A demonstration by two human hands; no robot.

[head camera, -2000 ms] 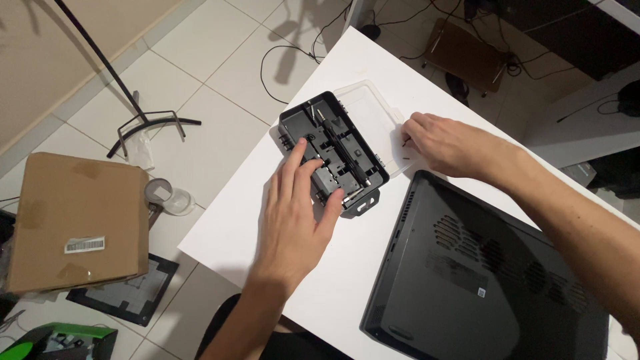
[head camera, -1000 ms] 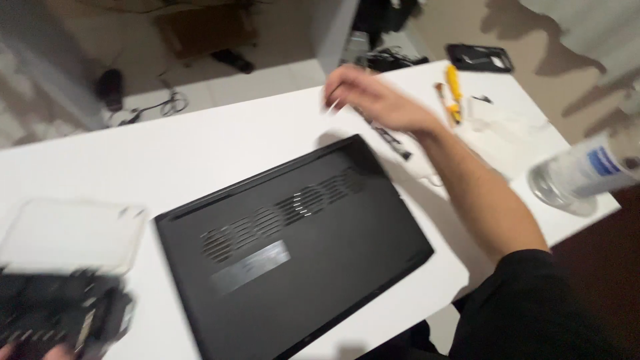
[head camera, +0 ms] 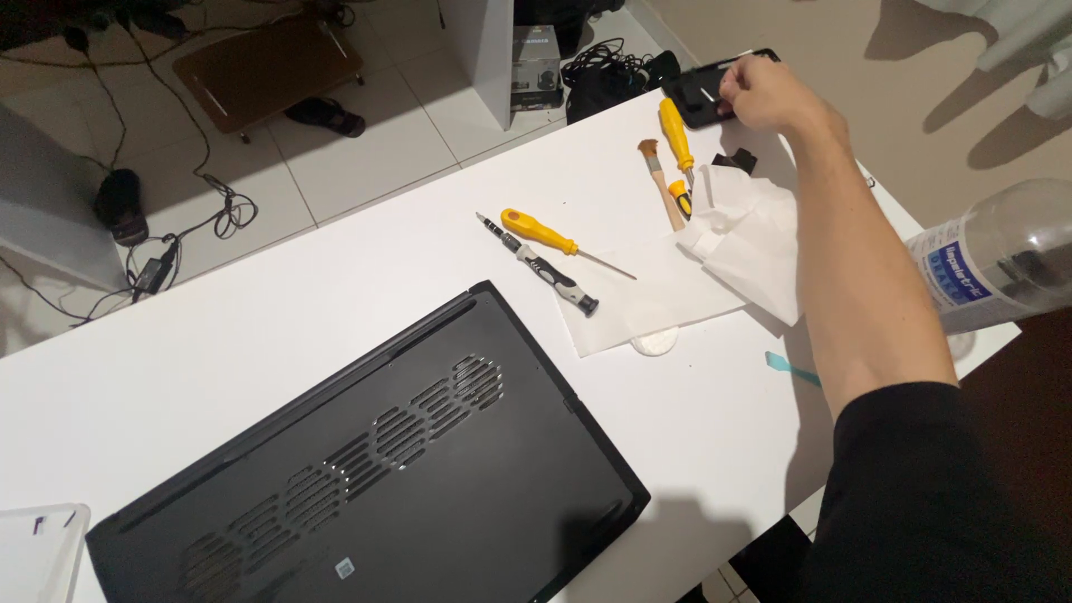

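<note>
My right hand reaches to the far corner of the white table, over a black tray or phone-like case. Its fingers are bent together at the case; whether they hold something small cannot be told. Just left of it lies a yellow-handled screwdriver, with a brush beside it. Nearer are a second yellow screwdriver and a grey-and-black precision screwdriver, both partly on white paper. A black laptop lies with its vented underside up. My left hand is out of view.
A clear plastic bottle with a label stands at the right edge, beside my forearm. A teal pry tool, a cotton pad and crumpled white paper lie near it. A translucent lid is at the lower left.
My right hand has moved from beside the bit case, past the laptop, to the black case at the far corner. My left hand and the bit case have left the view, which has swung right.
</note>
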